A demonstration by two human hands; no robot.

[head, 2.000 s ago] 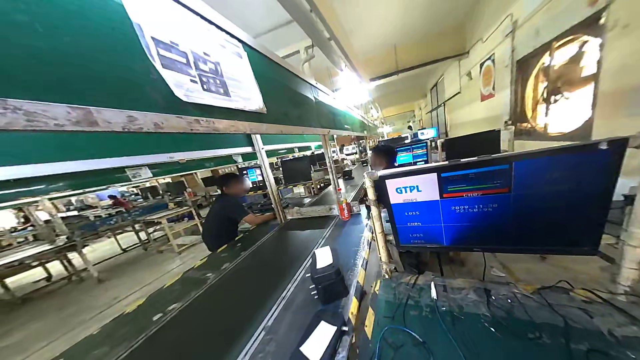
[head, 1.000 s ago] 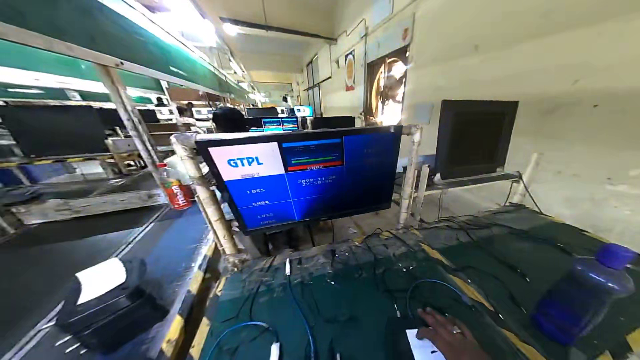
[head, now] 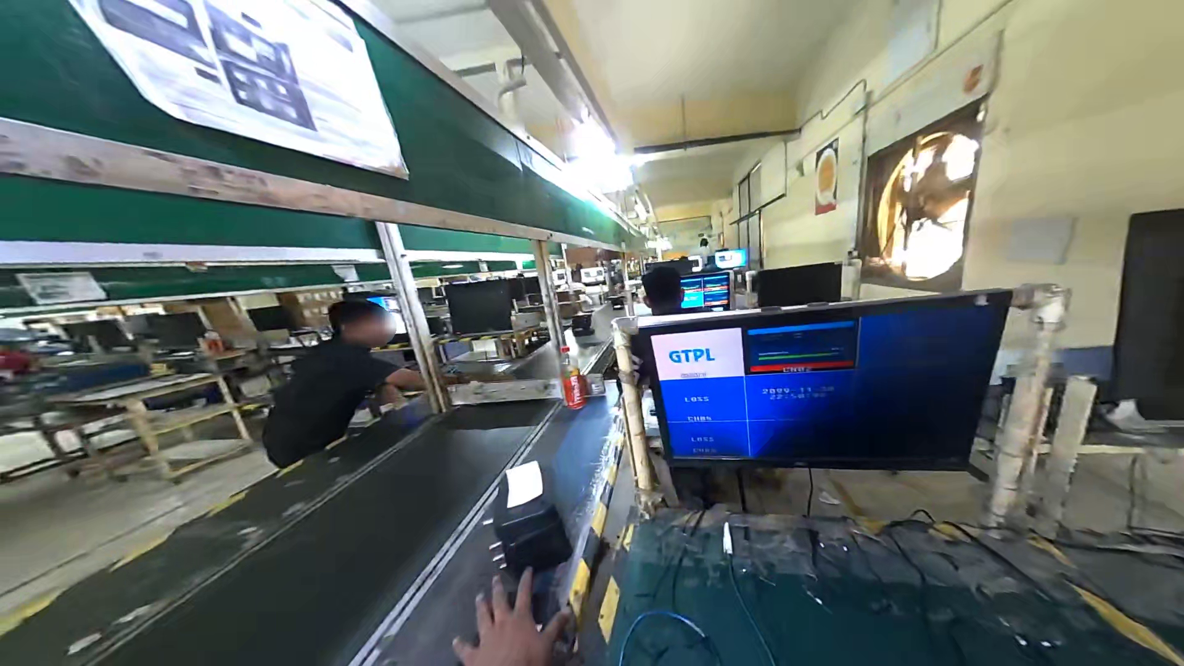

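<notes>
My left hand (head: 511, 627) reaches up from the bottom edge, fingers spread and nothing held, just below a black power adapter (head: 532, 532). The adapter lies on the metal strip beside the dark conveyor belt (head: 305, 536), its prongs facing left and a white paper slip (head: 524, 484) on top. Whether my fingertips touch the adapter, I cannot tell. My right hand is out of view.
A monitor (head: 832, 398) stands in a pipe frame behind the green bench top (head: 786, 592), which carries loose cables. A red-labelled bottle (head: 573, 379) stands farther along the belt. Across it, a person in dark clothes (head: 324, 398) leans in.
The view has swung left since a second ago. The hand seen then at lower right, over a white-labelled thing, has left view. My left hand has come in below the adapter.
</notes>
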